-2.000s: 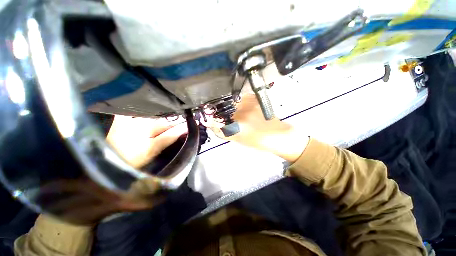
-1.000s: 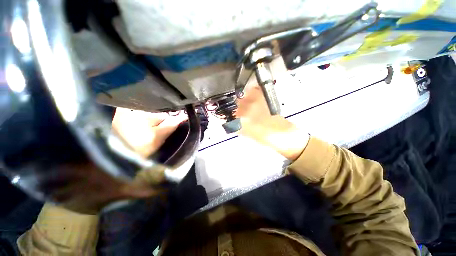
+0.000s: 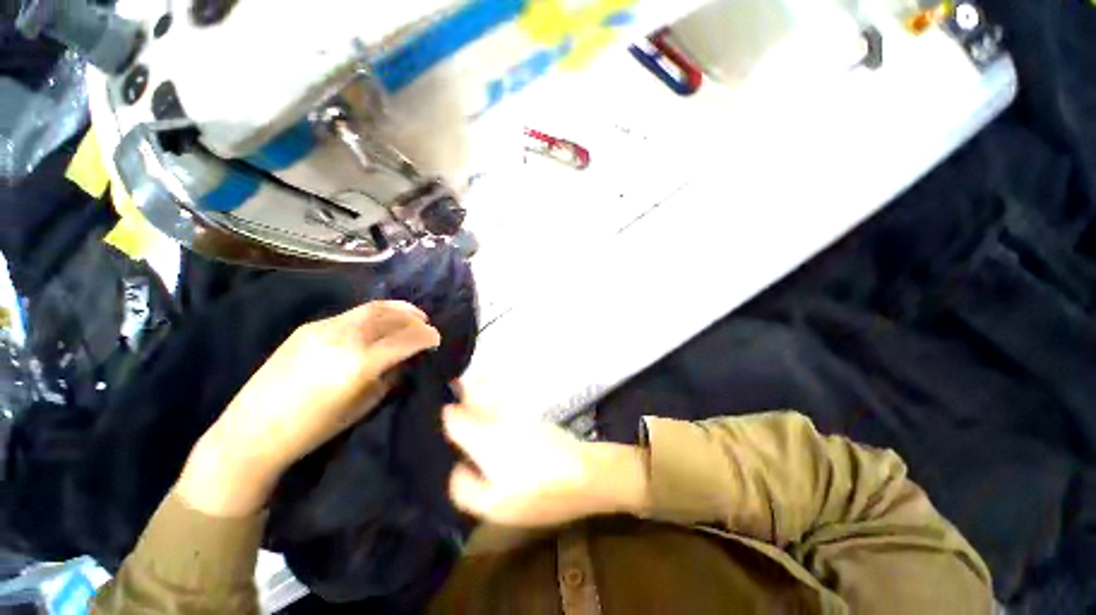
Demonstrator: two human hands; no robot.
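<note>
A black knit garment (image 3: pixel 349 445) lies bunched in front of the sewing machine (image 3: pixel 277 84), and part of it runs under the presser foot and needle (image 3: pixel 439 219). My left hand (image 3: pixel 319 372) rests on the garment below and left of the needle, thumb and fingers close together on the cloth. My right hand (image 3: pixel 529 463) is at the garment's right edge near the table's front edge, fingers bent toward the cloth and slightly blurred; whether it pinches the cloth is unclear.
Red and silver snips (image 3: pixel 559 149) lie on the white table (image 3: pixel 637 276) right of the needle. A red and blue tool (image 3: pixel 667 63) lies farther back. Black fabric (image 3: pixel 865 312) hangs beyond the table's front edge. Clear plastic (image 3: pixel 72 348) is at the far left.
The view has pulled back from the machine head, so the needle area and table show more. My right hand has moved from beside the needle to the garment near my body. My left hand is also nearer.
</note>
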